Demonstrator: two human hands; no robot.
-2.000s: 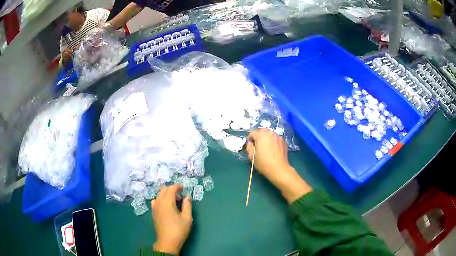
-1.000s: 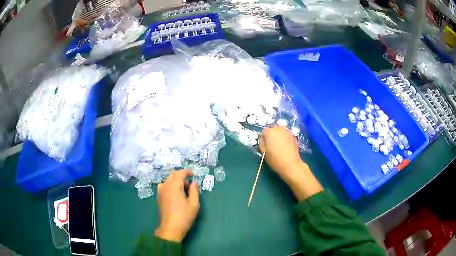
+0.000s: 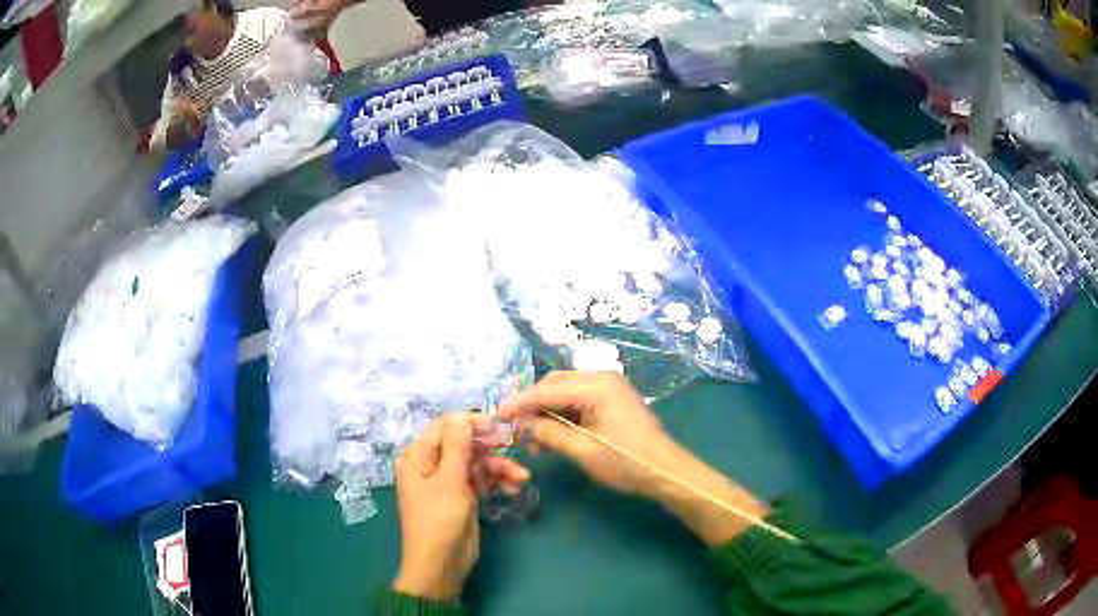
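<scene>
My left hand (image 3: 448, 487) and my right hand (image 3: 590, 427) meet in front of the bags. The left fingertips hold a small clear plastic piece (image 3: 496, 436). The right fingertips touch it; whether they hold a white piece is too small to tell. My right hand also holds a thin wooden stick (image 3: 674, 474), lying back over the wrist toward the sleeve. The left parts bag (image 3: 373, 325) bulges with clear pieces, some spilled at its mouth. The right parts bag (image 3: 566, 241) holds white pieces and lies open toward my hands.
A large blue tray (image 3: 771, 205) on the right holds many joined units (image 3: 921, 289). A small blue bin (image 3: 151, 463) with a white bag stands far left. A phone (image 3: 218, 560) lies lower left. A blue rack (image 3: 428, 108) stands behind. A person sits at the back left.
My right hand has moved from the right bag to my left hand, and they now meet. My left hand has lifted from the clear pieces. The stick has swung back over my right wrist.
</scene>
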